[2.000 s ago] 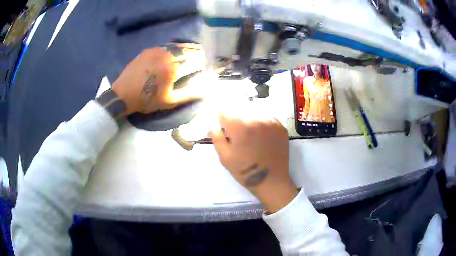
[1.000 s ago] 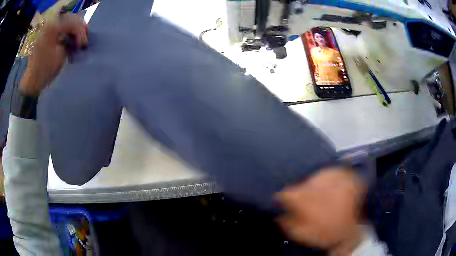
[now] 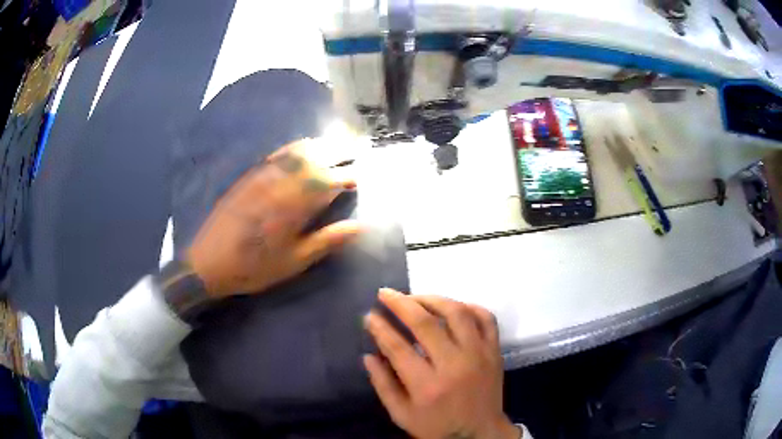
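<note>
A dark grey-blue cloth panel (image 3: 291, 343) lies on the white table, from left of the needle area down over the front edge. My left hand (image 3: 261, 223) lies on it with fingers spread, just left of and below the presser foot (image 3: 390, 133), partly lost in lamp glare. My right hand (image 3: 442, 360) is at the panel's right edge near the table front, fingertips on the cloth; a dark bit of cloth shows between its thumb and fingers. The needle tip is hidden by glare.
A lit smartphone (image 3: 553, 163) lies on the machine bed right of the needle. Yellow-green and dark blue snips (image 3: 649, 201) lie right of it. Long dark strips (image 3: 94, 171) lie at the left. The machine head (image 3: 557, 51) spans the top. Dark cloth with loose threads (image 3: 677, 360) is at lower right.
The panel, stretched diagonally between my hands one second ago, now lies beside the needle area. My left hand has moved right onto it; my right hand has moved left and up to its edge.
</note>
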